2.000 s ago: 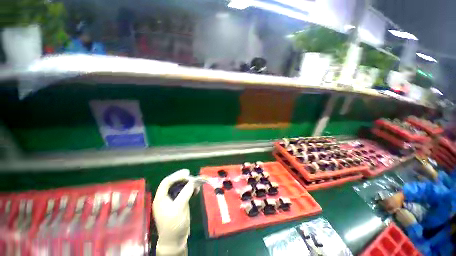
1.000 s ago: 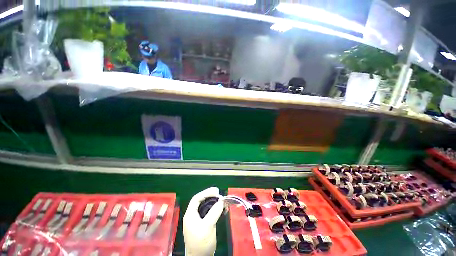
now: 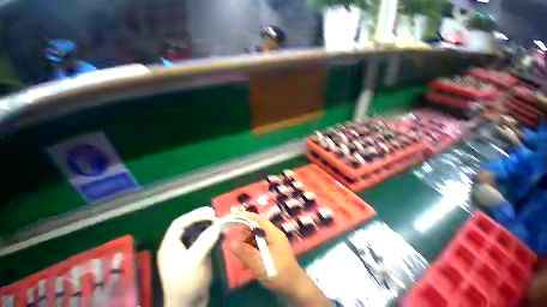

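Note:
My left hand (image 3: 186,255), in a white glove, grips a black watch head (image 3: 195,232) at the lower centre left. A white strap (image 3: 240,220) curves from it to the right. My right hand (image 3: 279,255), which looks bare, is closed on the strap's other part, where a black band and a white end (image 3: 266,256) show. Both hands are in front of the red tray (image 3: 354,211), which holds several strapped watches (image 3: 307,223) and a bare black watch head (image 3: 243,197). The picture is blurred.
Flat straps lie in a red tray (image 3: 129,255) at left. Stacked red trays (image 3: 360,181) hold watches behind. A clear bag (image 3: 336,273) with straps lies in front, beside an empty-pocketed red tray (image 3: 474,264). A coworker's blue sleeve (image 3: 510,171) is at right.
My right hand has come into view and taken hold of the strap. The view has tilted and swung right, so the trays appear further left and higher. My left hand still holds the watch head.

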